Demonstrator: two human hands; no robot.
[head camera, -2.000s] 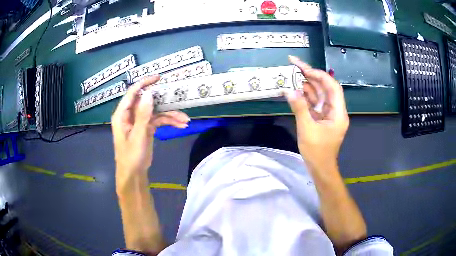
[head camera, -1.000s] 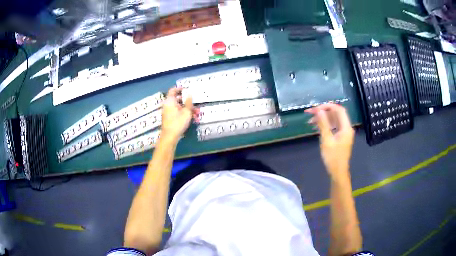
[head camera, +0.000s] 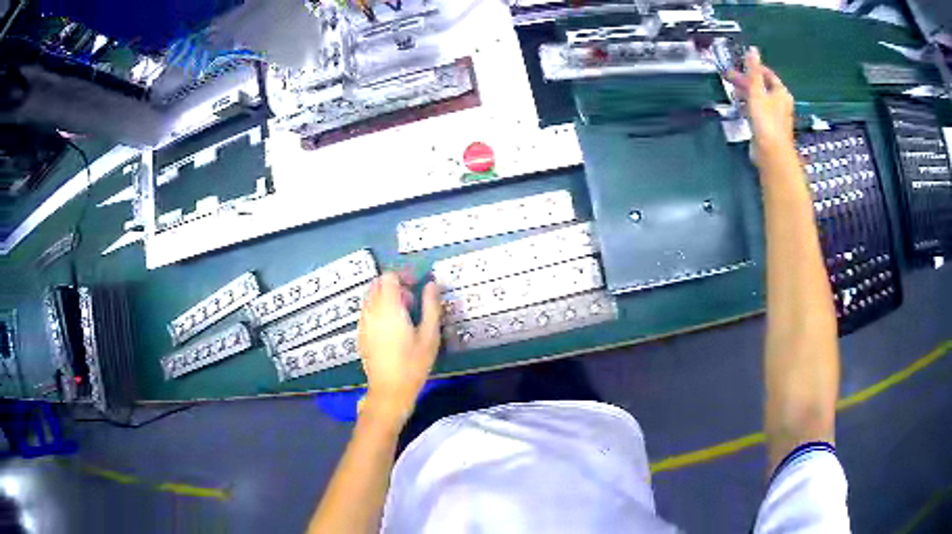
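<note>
Several silver light-bar modules (head camera: 522, 284) with rows of round fittings lie on the green bench in groups. My left hand (head camera: 399, 339) is over the bench between the left and middle groups, its thumb and fingers apart and slightly blurred, with no held thing visible. My right hand (head camera: 770, 110) is stretched out at the far right. Its fingertips are at the right end of another light bar (head camera: 624, 58) lying beyond the dark green plate (head camera: 668, 224); whether they grip anything is unclear.
A white fixture base (head camera: 365, 188) with a red button (head camera: 478, 158) and metal frames is behind the bars. Black perforated trays (head camera: 851, 224) are at the right, partly behind my right forearm. A dark ribbed block (head camera: 104, 344) is at the left.
The light bar held between both hands two seconds before is out of them. My right hand has moved from the front edge to the far right. My left hand stays near the bars. The view has shifted.
</note>
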